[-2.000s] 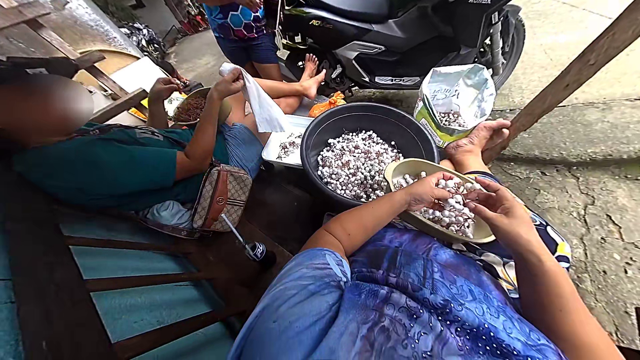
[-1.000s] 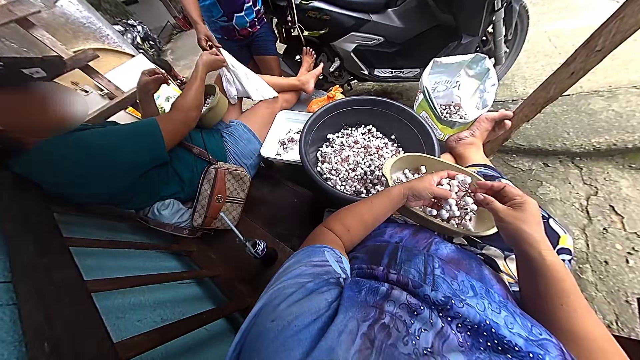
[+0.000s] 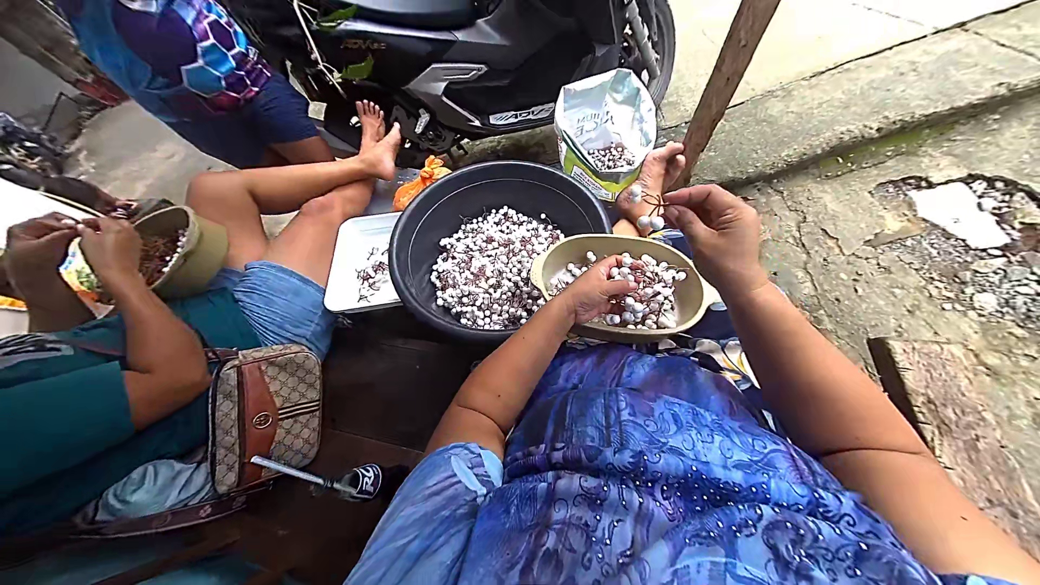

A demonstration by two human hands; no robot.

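Observation:
An oval beige bowl (image 3: pixel 703 302) lies across my lap, holding round white berries on reddish-brown stems. My left hand (image 3: pixel 600 290) is in the bowl with its fingers closed on some berries. Raised above the bowl's right end, my right hand (image 3: pixel 719 231) pinches a small sprig of white berries (image 3: pixel 650 221) by its stem. A large black plastic basin (image 3: pixel 418 244), heaped with white berries and stem bits (image 3: pixel 491 264), stands against the bowl's left side. Behind the bowl, an opened bag (image 3: pixel 605 106) has more berries inside.
A white tray (image 3: pixel 341 284) with stem pieces lies left of the basin, near an orange plastic bag (image 3: pixel 418 183). On the left a person holds a beige bowl (image 3: pixel 207 252); a patterned shoulder bag (image 3: pixel 301 398) rests beside them. A wooden post (image 3: pixel 727 81) and motorcycle (image 3: pixel 479 73) stand beyond.
My right hand has risen out of the bowl with a sprig. The neighbour's hands have come down beside their bowl, and the white cloth or bag seen there earlier no longer shows.

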